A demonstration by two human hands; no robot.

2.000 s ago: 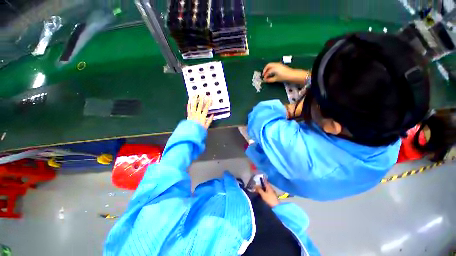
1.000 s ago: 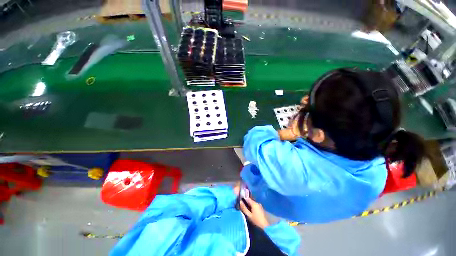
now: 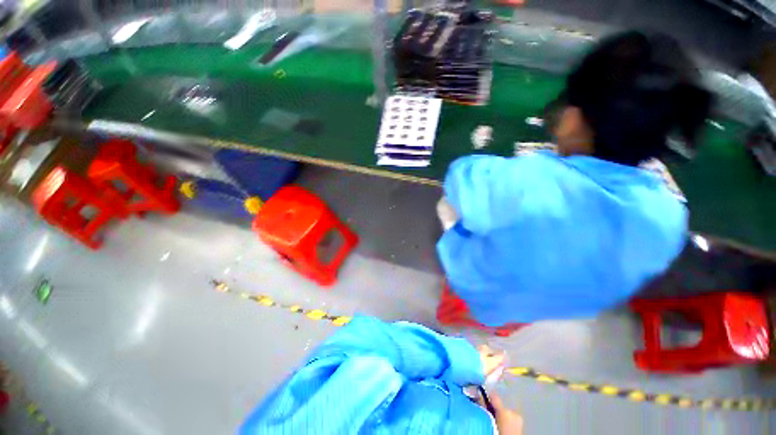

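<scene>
My left hand (image 3: 491,364) is blurred at the end of the blue sleeve, bent across my front at the bottom. My right hand (image 3: 509,418) is just below it, cut off by the lower edge. A small pale and dark object (image 3: 497,370) shows between the hands, held by my right hand; its kind is unclear. Whether my left fingers grip it is unclear. Both hands are away from the green bench (image 3: 340,140). A stack of white panels (image 3: 409,123) with rows of dark round spots lies near the bench's front edge.
A person in a blue smock (image 3: 562,238) is at the bench on the right, by a small pale pile (image 3: 482,136). Dark stacked panels (image 3: 442,55) stand behind the white ones. Red stools (image 3: 302,229) are on the grey floor, which has yellow-black tape (image 3: 315,314).
My left hand left the white panels and came down to my right hand. The view has turned, showing more floor and red stools. The neighbour's hands are now hidden.
</scene>
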